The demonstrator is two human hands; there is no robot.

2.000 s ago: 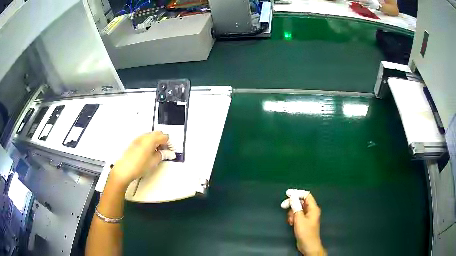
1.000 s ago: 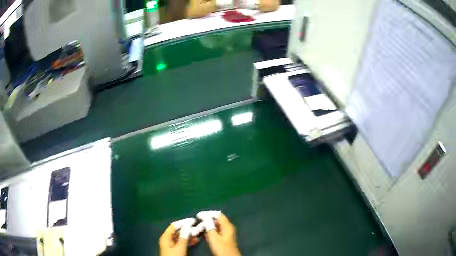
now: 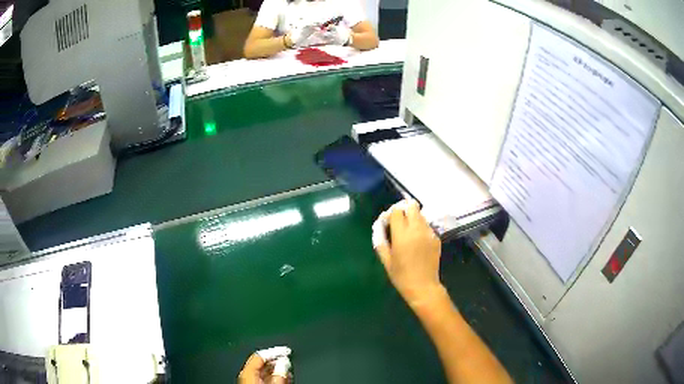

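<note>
A dark phone housing (image 3: 351, 165), blurred, is lifted beside the left edge of the short right conveyor (image 3: 431, 174). My right hand (image 3: 409, 244), with white finger cots, grips its near end. No housing lies on the visible part of that belt. My left hand (image 3: 268, 366) is low at the bottom edge, partly cut off, fingers curled, with no held thing visible. Another housing (image 3: 75, 301) lies on the white left conveyor (image 3: 124, 281), its camera end away from me.
A pale yellowish piece (image 3: 69, 365) is at the left belt's near end. The machine cabinet (image 3: 461, 82) bounds the right side, with a posted sheet (image 3: 577, 142). Beyond the green mat (image 3: 225, 300), a person (image 3: 311, 26) in white gloves sits at a white surface; a grey casing (image 3: 124, 75) stands at left.
The housing seen on the right belt one second ago is now off it in my right hand, which has moved up and right from beside my left hand. The view has shifted right since the oldest frame.
</note>
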